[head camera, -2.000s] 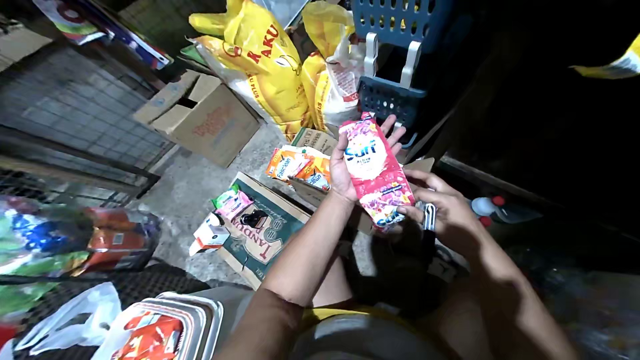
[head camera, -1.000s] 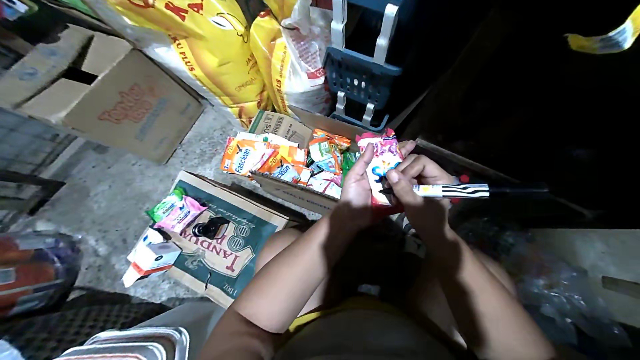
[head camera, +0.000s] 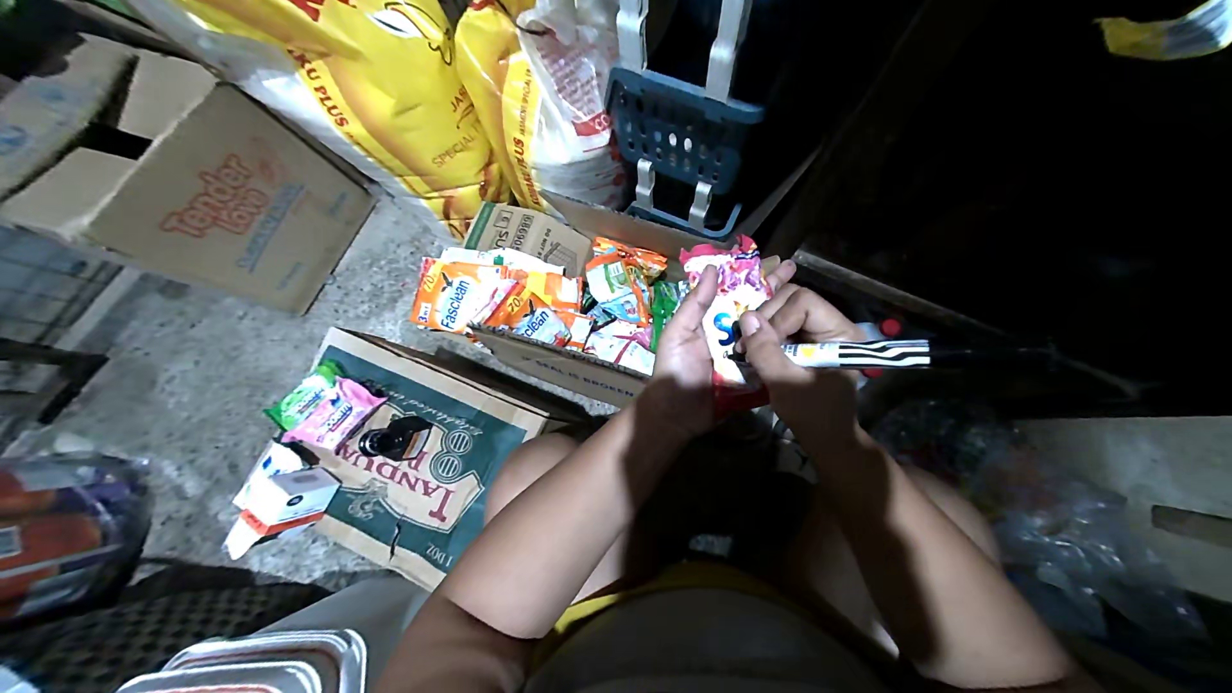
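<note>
My left hand holds a pink, white and red Surf detergent packet from beneath, its fingers showing past the far edge. In my right hand is a marker pen with a black-and-white striped barrel, its dark tip end against the packet's face. The right thumb and fingers pinch the barrel near that end. Just left of my hands, an open cardboard box holds Fasclean packets and other colorful sachets.
A flattened-looking green carton bears a small black bottle, pink and green packets and a small white box. Yellow sacks and a blue plastic basket stand behind. An open carton is at left, clear plastic bags at right.
The packet, earlier lying flat across my left palm with its full front showing, is now gripped more upright and partly covered by my right hand. The marker has swung onto the packet. The view has shifted.
</note>
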